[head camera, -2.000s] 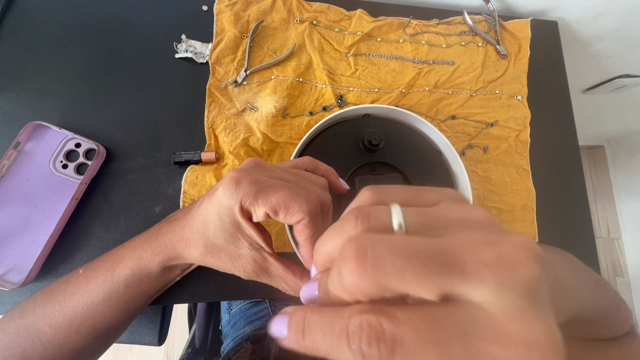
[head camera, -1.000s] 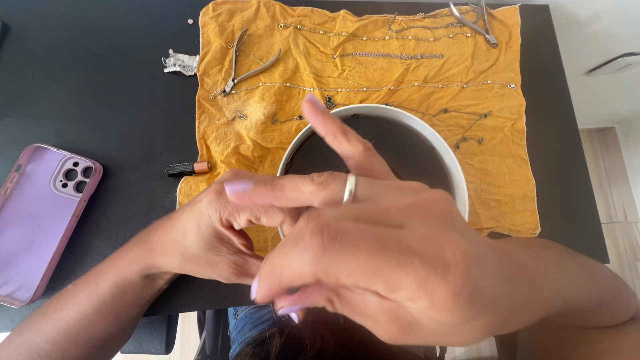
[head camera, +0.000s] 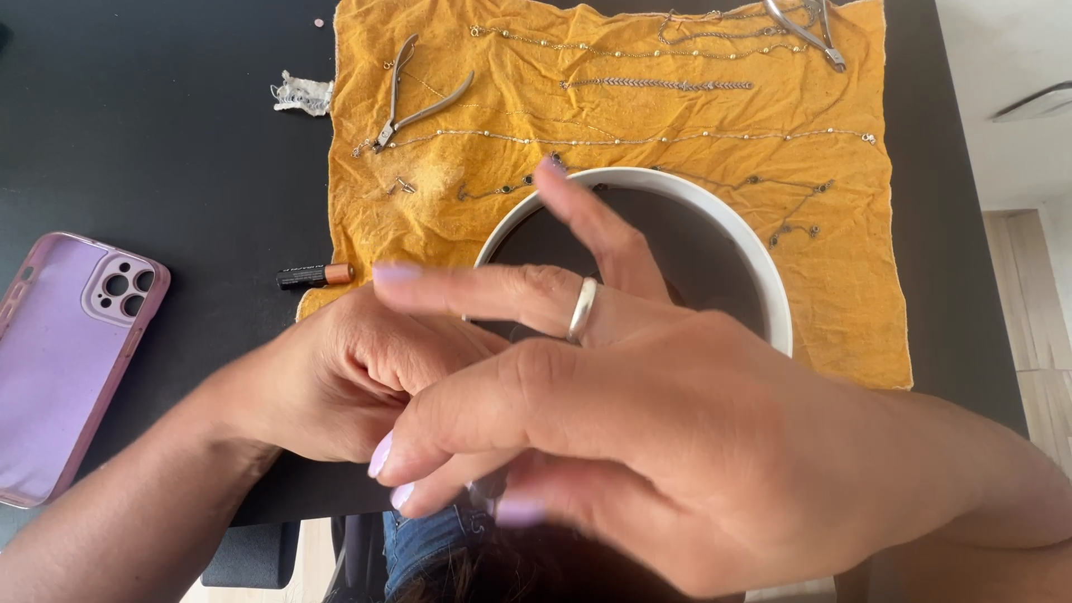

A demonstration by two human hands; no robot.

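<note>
My right hand (head camera: 662, 427), with a plain ring on one finger, crosses in front of my left hand (head camera: 377, 368) over the near side of a round white-rimmed dish (head camera: 758, 243). Its ring finger reaches to the left hand's knuckles, and another finger points up over the dish. Lower down, its other fingertips come together near the left hand; a small dark thing (head camera: 486, 490) shows between them, too blurred to name. The left hand is bent inward, its fingertips hidden behind the right hand, so its grip cannot be seen. The dish has a dark inside.
A yellow cloth (head camera: 846, 310) bears pliers (head camera: 402, 109) at left, more pliers (head camera: 816, 38) at upper right, and several chains, one with beads (head camera: 624, 141). At left lie a battery (head camera: 314, 276), a purple phone case (head camera: 75, 360) and a scrap of white fabric (head camera: 303, 94) on the dark table (head camera: 167, 167).
My right hand's fingers have spread, one now pointing up over the dish, where they were more closely bunched. The small round thing seen inside the dish earlier is now covered.
</note>
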